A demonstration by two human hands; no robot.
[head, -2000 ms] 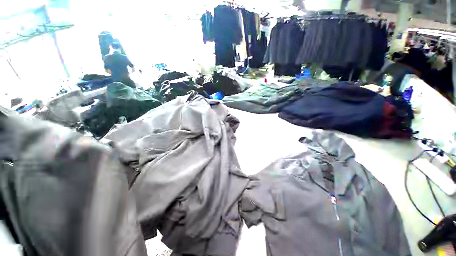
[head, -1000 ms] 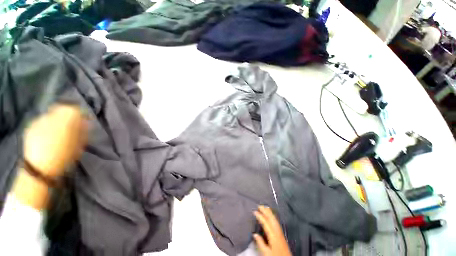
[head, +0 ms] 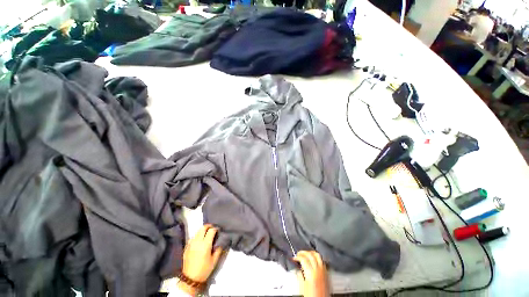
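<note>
A grey zip-front hooded jacket lies front up on the pale table, hood at the far end. Its pale front zipper runs down the centre. My left hand holds the left corner of the hem, fingers on top of the cloth. My right hand holds the hem at the lower end of the zipper. The right-side sleeve lies out toward the right, and the other sleeve is bunched against the grey pile.
A large grey garment pile is at left. Navy and grey-green garments lie at the far side. A black hair dryer, cords and thread spools are at right.
My left hand has moved from over the grey pile to the jacket's hem. My right hand has moved from the jacket front to the hem by the zipper. The hem has shifted up.
</note>
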